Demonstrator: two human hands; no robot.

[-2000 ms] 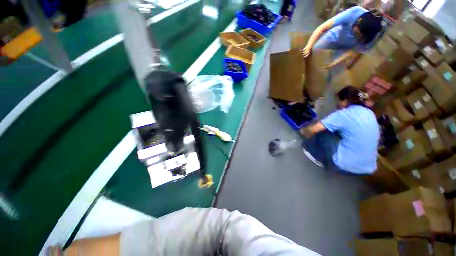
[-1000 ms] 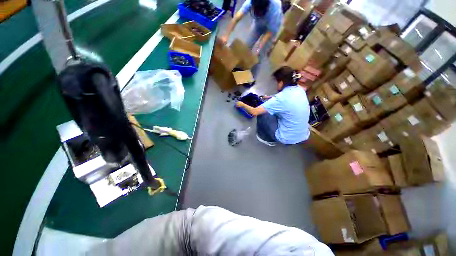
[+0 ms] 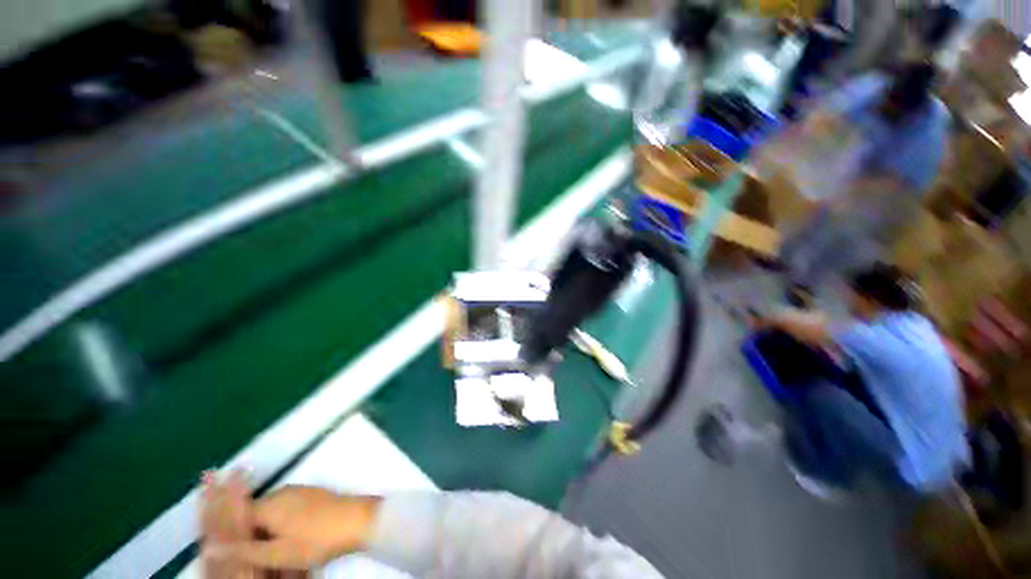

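The frame is motion-blurred. My right hand is at the lower left, over the white work board, its grey sleeve coming from the bottom right. My left hand seems to touch its fingertips, cut off by the bottom edge; blur hides whether either hand holds anything. The black electric screwdriver hangs tilted, away from my hands, its thick cord curving right to a yellow piece. Behind it, the white screw feeder stands on the green bench, its outlet plate in front.
A white-yellow handled item lies right of the feeder. A white post rises behind it. Blue bins and cardboard trays stand farther along the bench. One person crouches on the floor at right by a blue bin; another bends behind.
The view has swung left, so bench, feeder and people appear farther right. My right hand now shows at lower left, with what seems my left hand. The screwdriver now tilts the other way.
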